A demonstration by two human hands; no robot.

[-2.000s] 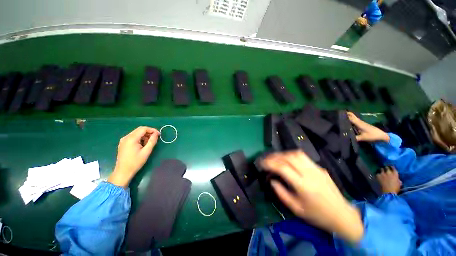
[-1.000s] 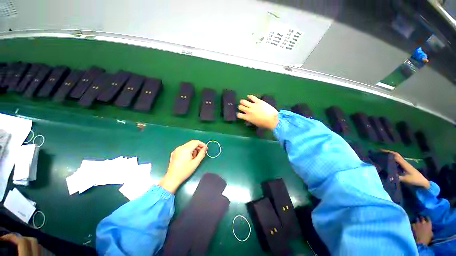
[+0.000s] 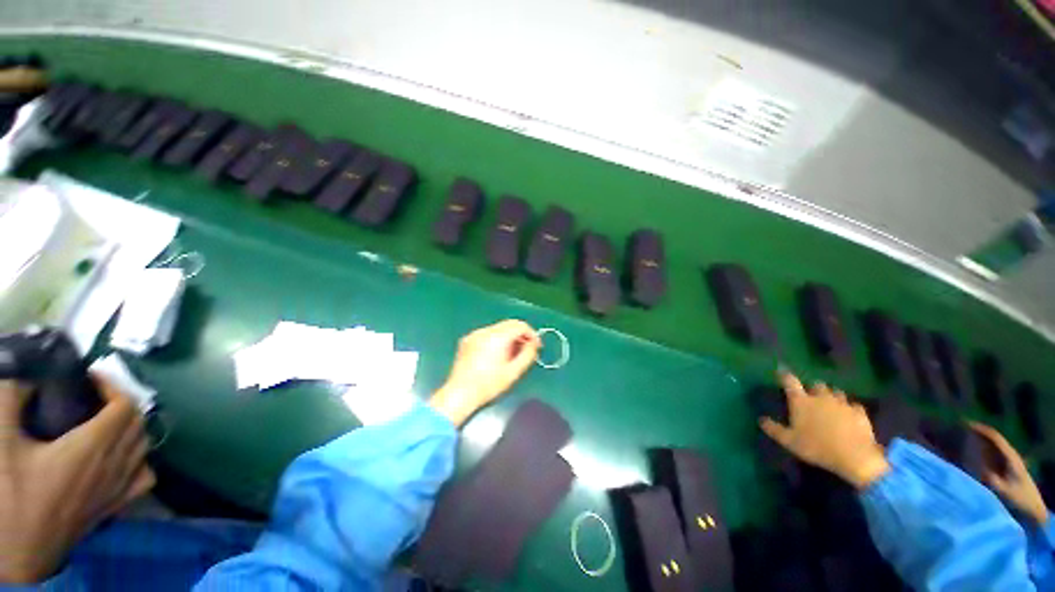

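Observation:
My left hand [image 3: 492, 364] is over the green bench, its fingertips closed on the edge of a pale ring [image 3: 553, 348]. My right hand [image 3: 827, 430] is at the upper edge of a dark heap of black boxes on the right, fingers apart, with nothing visible in it. The heap is partly hidden by my sleeve and shadow. Two black box pieces [image 3: 699, 520] with gold marks lie side by side at the front. A flat black blank [image 3: 498, 491] lies left of them, partly overlapped with another. A second pale ring [image 3: 592, 544] lies between.
Black boxes [image 3: 382, 191] lie along the green belt [image 3: 683, 220], bunched at left and spaced at right. White cards [image 3: 330, 356] lie fanned left of my left hand. Another person's hands [image 3: 69, 486] hold a dark object at lower left, near white sheets [image 3: 145, 310]. A neighbour's hand [image 3: 1012, 465] is at right.
My right hand moved from the front boxes to the belt, then back to the heap at right. One more box lies in the belt row. My left hand keeps its pinch. The view turned.

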